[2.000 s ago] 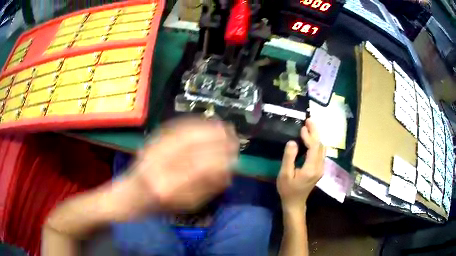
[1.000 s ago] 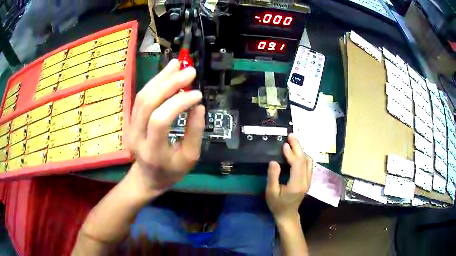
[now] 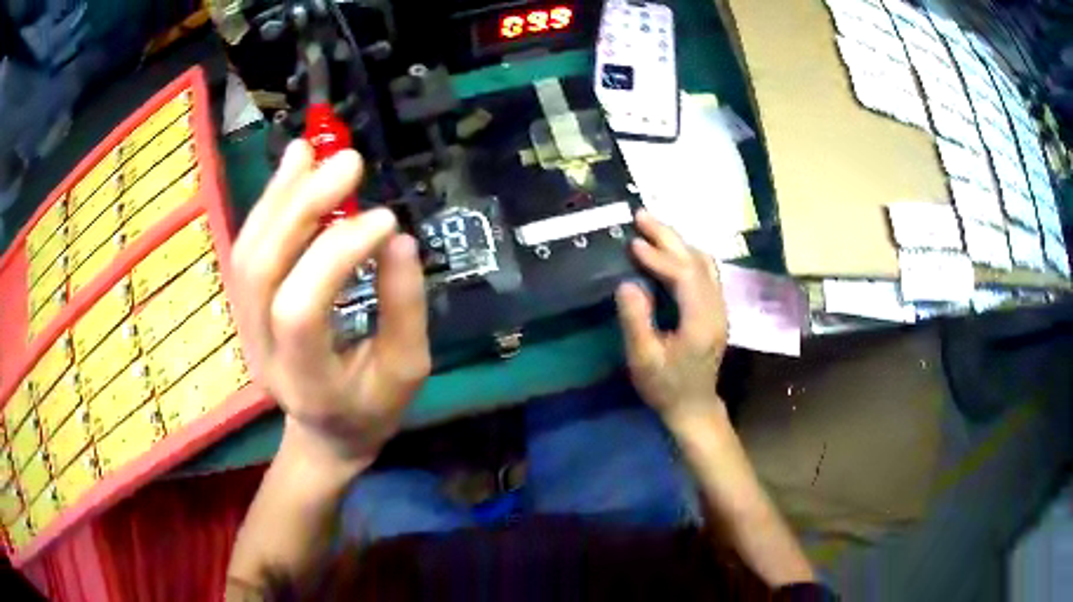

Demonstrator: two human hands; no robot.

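My left hand (image 3: 341,312) is raised in front of the black test fixture (image 3: 565,282), its fingers curled around the lower part of the red clamp handle (image 3: 327,135). An LED display module (image 3: 459,241) lies under the clear plate in the fixture, its digits pale and partly hidden by my left hand. My right hand (image 3: 680,323) rests at the fixture's right end, fingers apart and holding nothing, fingertips beside the white label strip (image 3: 574,222) and its small round buttons.
A red tray (image 3: 218,235) of yellow boards lies left. Right of the fixture are a phone (image 3: 637,71), pale paper slips (image 3: 694,176) and pinkish paper (image 3: 762,308). A cardboard sheet (image 3: 824,153) with white boards lies far right. A digital meter (image 3: 532,24) glows behind.
My left hand went from a blur before the fixture to the red handle and stays there. My right hand remains by the buttons. The view has turned, and the meter reading changed.
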